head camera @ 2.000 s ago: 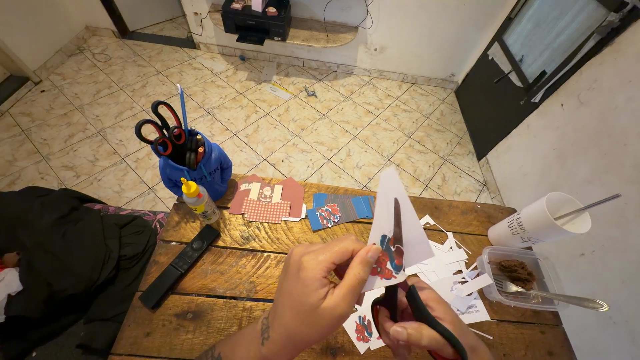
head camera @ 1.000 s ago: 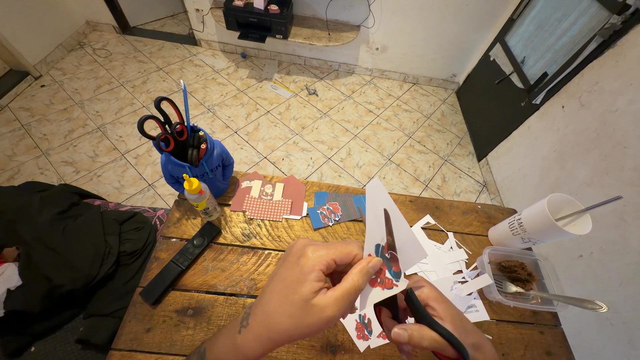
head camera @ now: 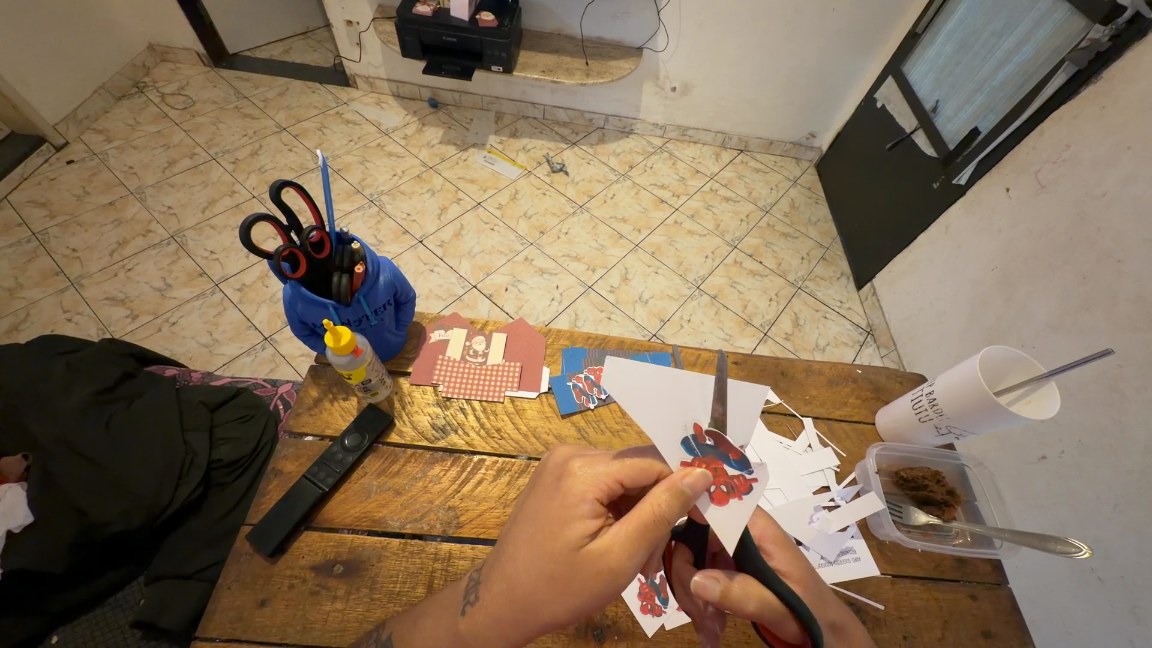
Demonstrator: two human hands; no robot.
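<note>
My left hand (head camera: 585, 540) pinches a piece of white paper (head camera: 670, 396) printed with a red and blue Spider-Man figure (head camera: 718, 463). My right hand (head camera: 765, 576) has its fingers in the black and red handles of a pair of scissors (head camera: 721, 391). One blade rises in front of the paper beside the figure; the rest of the blades is partly hidden by the paper. Beneath the hands lies another printed cutout (head camera: 652, 596). White paper scraps (head camera: 801, 468) are heaped to the right of the held piece. Blue paper cutouts (head camera: 576, 382) and red checked ones (head camera: 477, 373) lie farther back on the table.
On the wooden table (head camera: 405, 486) stand a blue hoodie-shaped holder (head camera: 378, 306) with scissors and a glue bottle (head camera: 358, 364). A black remote control (head camera: 319, 481) lies at left. At right are a white cup (head camera: 945, 405) with a straw and a plastic container (head camera: 936, 540) with food and a fork (head camera: 1008, 533).
The paper in my left hand has turned, its long point now leaning to the upper left where it pointed upward before. My right hand still holds the scissors.
</note>
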